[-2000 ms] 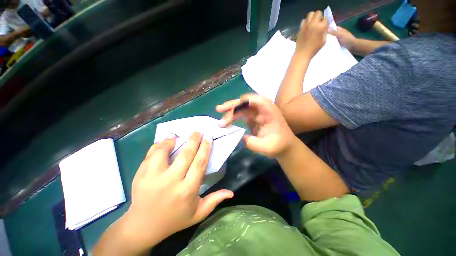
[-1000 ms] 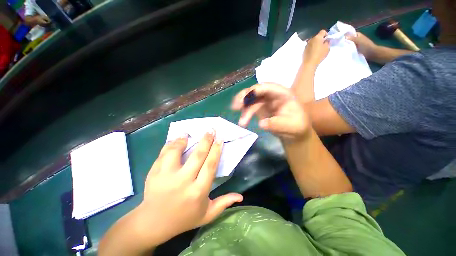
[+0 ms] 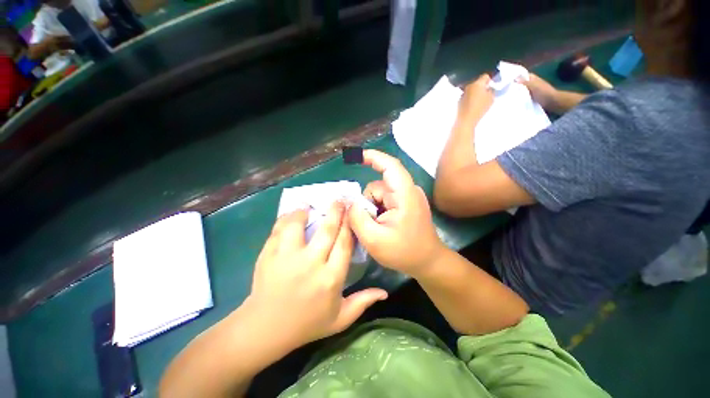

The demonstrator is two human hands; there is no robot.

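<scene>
A folded white paper [image 3: 323, 193] lies on the green worktable in front of me, mostly covered by my hands. What is inside it, if anything, is hidden. My left hand [image 3: 304, 268] is spread flat, its fingertips pressing on the paper and its thumb out to the side. My right hand [image 3: 397, 214] pinches the paper's right part with thumb and lower fingers. Its raised index finger bears a small black square [image 3: 353, 155] at the tip, tape or a finger cot.
A stack of white paper [image 3: 162, 278] lies at left, with a black slab [image 3: 115, 357] beside it. At right a person [image 3: 615, 155] handles fanned white sheets [image 3: 427, 128]. A wooden-handled tool [image 3: 595, 75] lies far right. A green post [image 3: 428, 54] stands beyond the dark trough [image 3: 195, 116].
My right hand has come down and left onto the paper, and its right point is now folded in. My left hand stays pressed on the paper.
</scene>
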